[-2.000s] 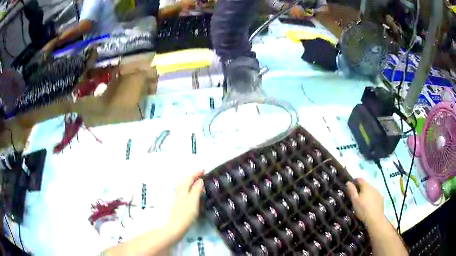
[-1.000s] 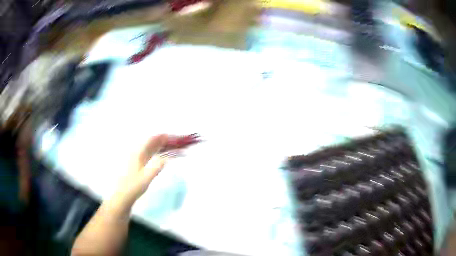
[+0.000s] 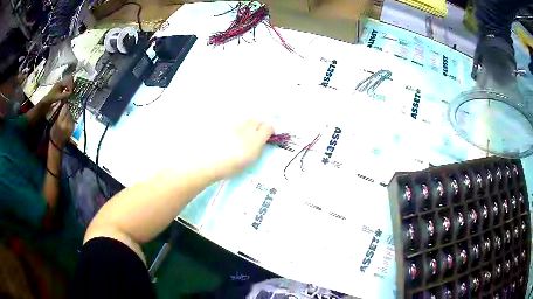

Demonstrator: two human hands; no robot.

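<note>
My left hand (image 3: 252,142) reaches out over the middle of the bench and is closed around a small bundle of red and black connector leads (image 3: 281,139), whose ends stick out on its right side. A loose pair of leads (image 3: 305,153) lies on the sheeting just right of the bundle. The divided tray (image 3: 461,226) of round black parts stands at the lower right, cut off by the picture's edge. My right hand is not in view.
A larger pile of leads (image 3: 242,24) lies at the back, with thin pale strands (image 3: 374,82) right of it. The fume hood (image 3: 494,124) hangs behind the tray. A dark box with white spools (image 3: 121,41) stands left, beside a seated person's hands (image 3: 63,111).
The view has swung left, so the tray shows farther right. Both hands held the tray at first. My left hand now holds leads, and my right hand has left the picture.
</note>
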